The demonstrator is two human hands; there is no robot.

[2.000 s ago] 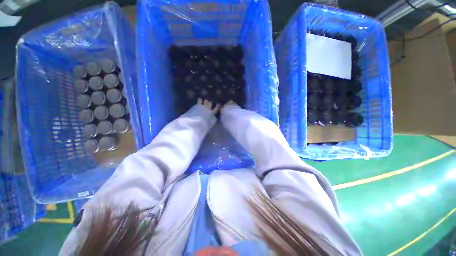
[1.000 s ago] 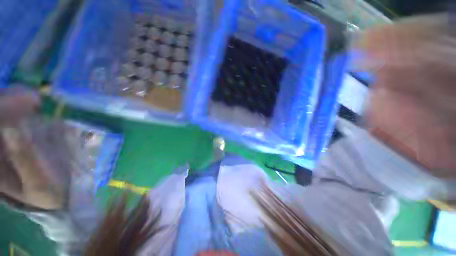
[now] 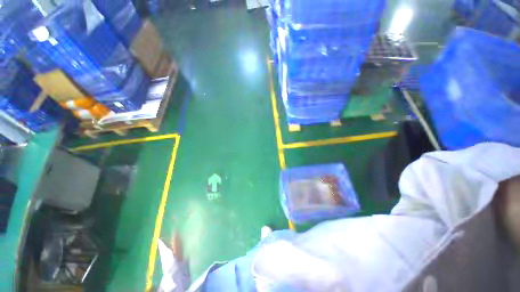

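Observation:
The small floor crate (image 3: pixel 320 210), blue and film-lined, stands on the floor just ahead of me with pale and brownish contents. My left hand (image 3: pixel 176 246) seems to show as a small blurred patch by a pale cuff at the bottom; its fingers are unclear. My right sleeve reaches across the lower right to the edge. I cannot make out my right hand; a blurred brown shape at the right edge may or may not be it. A blue film-wrapped crate (image 3: pixel 464 91) is at the upper right.
Stacked blue crates (image 3: pixel 319 63) stand on a pallet beyond the floor crate. More stacked crates (image 3: pixel 85 57) and cardboard are at the upper left. A green-topped bench (image 3: pixel 35 165) is at the left. Yellow floor lines (image 3: pixel 165 199) border the green aisle.
The view has swung from the open crates of dark and grey-topped units to the aisle. Both hands had been down in the middle crate, then came up apart as blurs.

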